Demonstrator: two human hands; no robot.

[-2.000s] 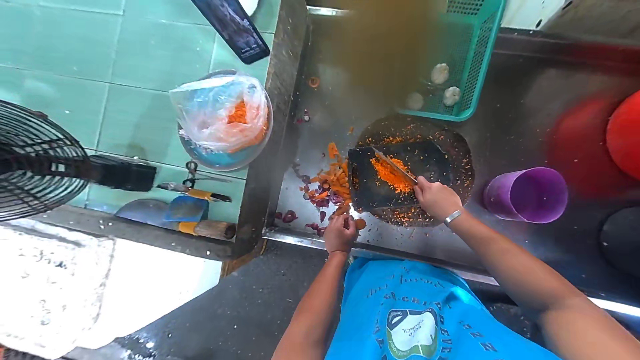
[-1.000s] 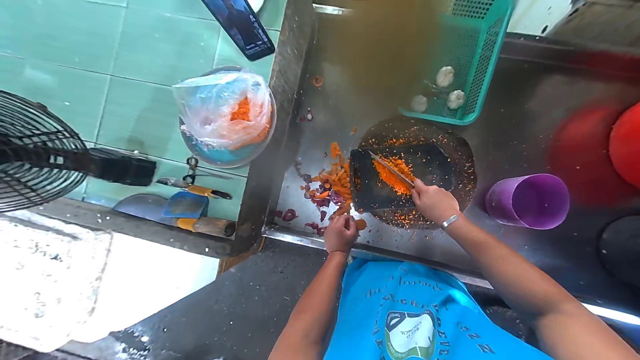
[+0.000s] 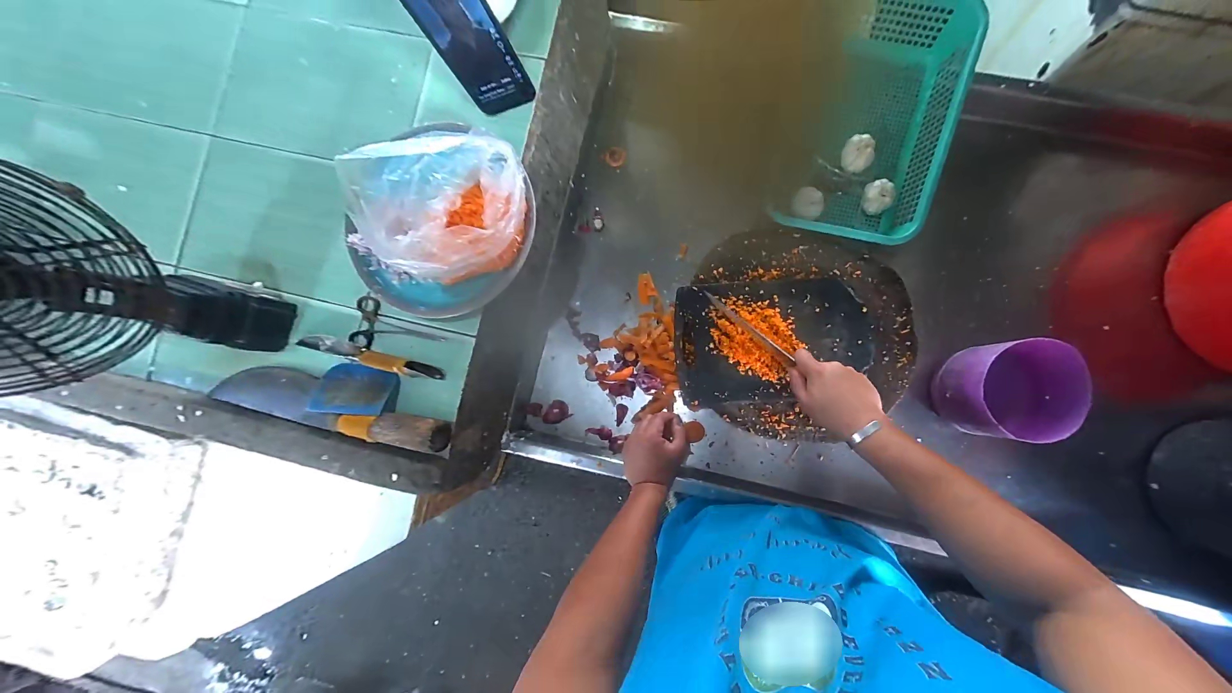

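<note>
My right hand point(image 3: 835, 393) is closed around the handle of a knife point(image 3: 756, 332), whose blade lies across a heap of finely chopped orange carrot point(image 3: 741, 342). The heap sits on a dark board point(image 3: 828, 332), which rests on a round brown block point(image 3: 895, 298) flecked with orange bits. Low at the board's left corner, my left hand point(image 3: 658, 448) has its fingers curled beside an orange carrot piece point(image 3: 693, 431); whether it grips anything is hidden. Carrot peelings point(image 3: 647, 342) and purple onion scraps point(image 3: 647, 375) lie left of the board on the metal counter point(image 3: 597, 481).
A green basket point(image 3: 948, 125) with white garlic bulbs stands behind the board. To the right are a purple cup point(image 3: 1011, 390) and a red container point(image 3: 1203, 289). On the left tiles are a bowl with a plastic bag point(image 3: 433, 207), a phone point(image 3: 472, 53), scissors point(image 3: 366, 322), a cleaver point(image 3: 385, 428) and a fan point(image 3: 87, 279).
</note>
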